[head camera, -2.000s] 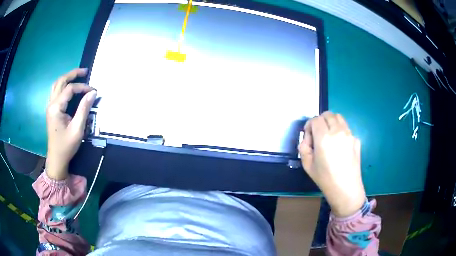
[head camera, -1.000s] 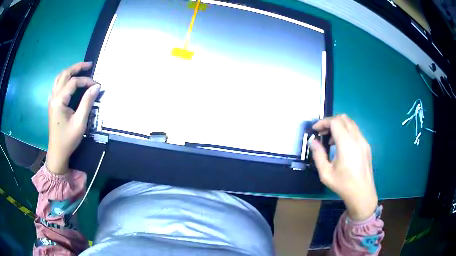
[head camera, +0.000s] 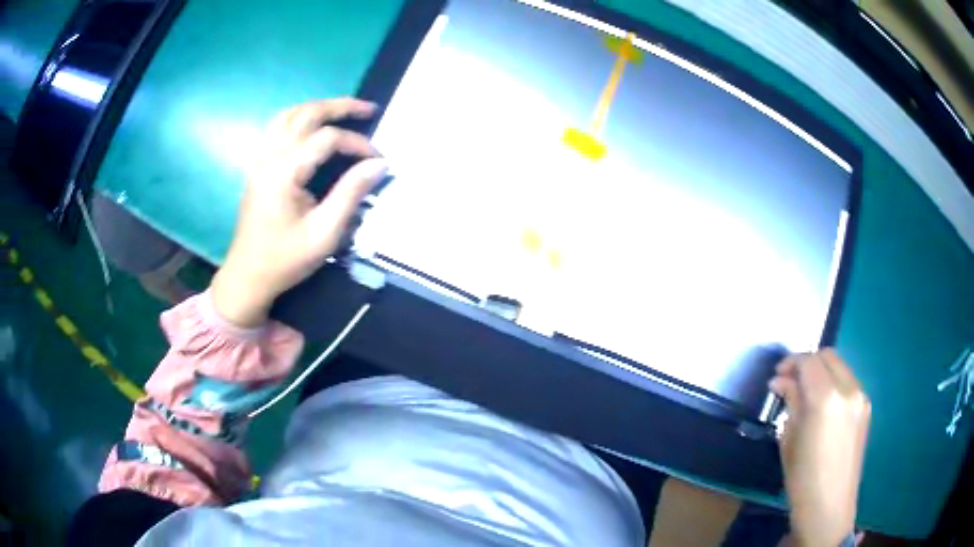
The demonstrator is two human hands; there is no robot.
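Note:
A bright silver-white panel in a dark frame [head camera: 641, 235] lies tilted in front of me, with yellow tape [head camera: 585, 143] on it. Silver-grey hinges show at the left [head camera: 367, 275] and right [head camera: 756, 430] ends of its near edge. My left hand [head camera: 304, 198] is at the panel's left edge, fingers curled and apart, with nothing visible in it. My right hand [head camera: 822, 427] is at the lower right corner by the hinge, fingertips together; whether they hold something is hidden. A thin pale cable [head camera: 315, 365] hangs below the left hinge.
The panel lies on a black mat [head camera: 459, 369] on a green bench [head camera: 278, 64]. A glossy black screen [head camera: 91, 96] is at the far left. Tangled white strips [head camera: 958, 387] lie at the right edge. A white rail [head camera: 854, 96] runs along the back. A person's arm shows beyond the left bench edge.
The view has turned and shifted, so the panel appears tilted and further right. My right hand's fingers, apart a second ago, have closed together at the right corner. My left hand stays at the left edge.

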